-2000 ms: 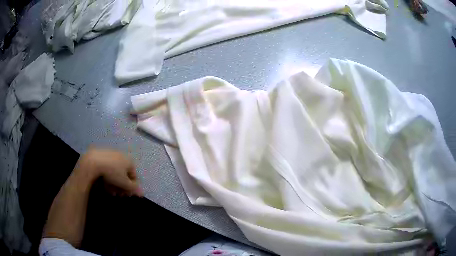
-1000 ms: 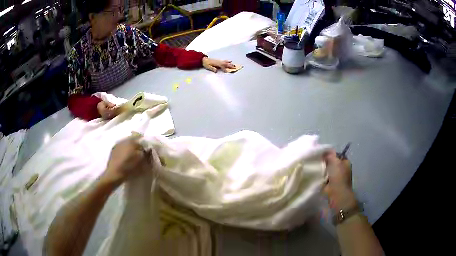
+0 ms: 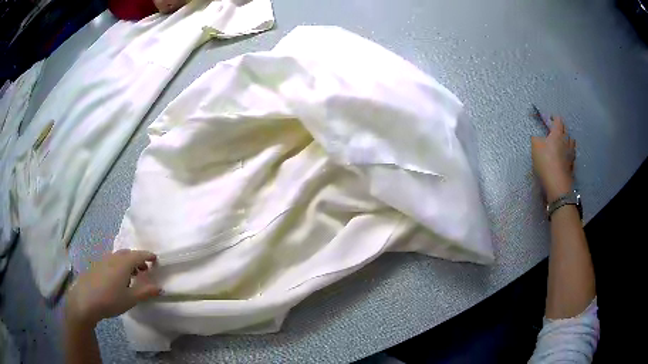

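A cream-white garment (image 3: 213,206) lies bunched on the grey speckled table, with a seam running across it from its left side. A brighter white part, possibly lining (image 3: 398,149), covers its right side. My left hand (image 3: 110,288) is at the garment's left edge, thumb and fingers apart, with no cloth clearly pinched. My right hand (image 3: 555,160) is off the garment, over the table at the right. It holds slim dark snips (image 3: 540,116), whose tip points up and left.
Another long cream garment (image 3: 106,106) lies at the left, with a small tan tag (image 3: 44,134) on it. A red sleeve (image 3: 131,7) and part of another person's hand show at the top left. The table's curved edge (image 3: 497,298) runs along the lower right.
The garment was lifted between both hands and now lies on the table. My right hand has let go of it and moved right, keeping the snips. The view has tipped down.
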